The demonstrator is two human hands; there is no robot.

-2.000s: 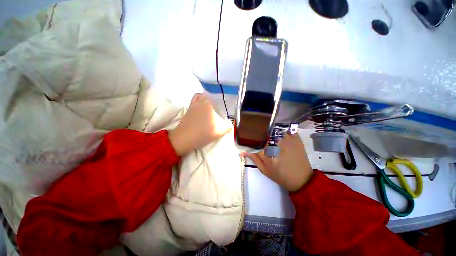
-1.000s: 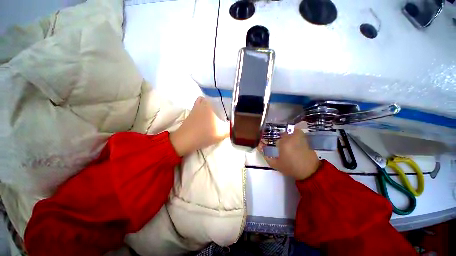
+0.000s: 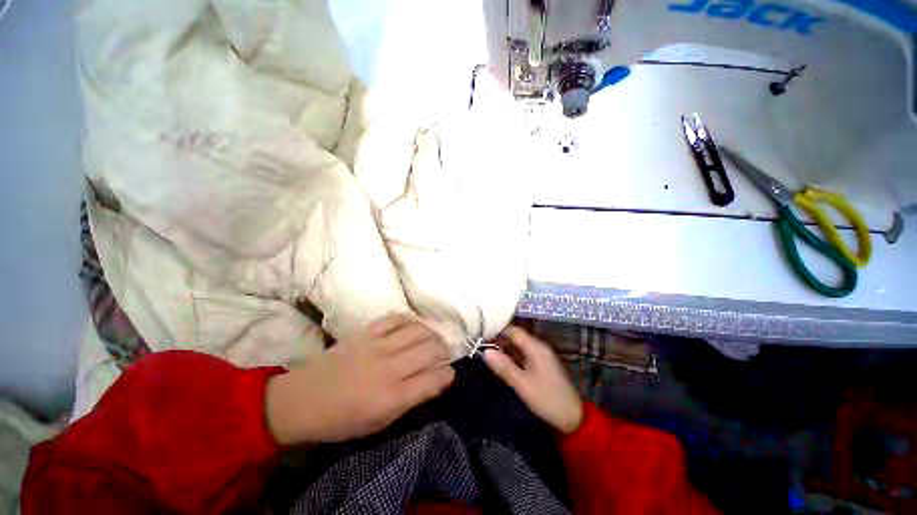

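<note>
The cream quilted jacket (image 3: 261,211) lies over the left of the table and hangs over its front edge. My left hand (image 3: 367,377) rests on the jacket's lower edge with fingers bent over the cloth. My right hand (image 3: 538,377) pinches at a thin white drawcord loop (image 3: 477,347) at the jacket's hem, close to my left fingertips. Checked lining (image 3: 608,347) shows below the table edge to the right of my hands. The presser foot area (image 3: 527,80) is at the top, beside the brightly lit cloth.
The white sewing machine (image 3: 744,50) stands at the back right. Black thread snips (image 3: 710,166) lie left of scissors with yellow and green handles (image 3: 819,236). A ruler strip (image 3: 684,314) runs along the table's front edge. A blue tab (image 3: 611,77) sits right of the needle.
The view has tilted down and the machine head sits higher in it. Both hands have moved from the needle area to the jacket's hem at the table's front edge.
</note>
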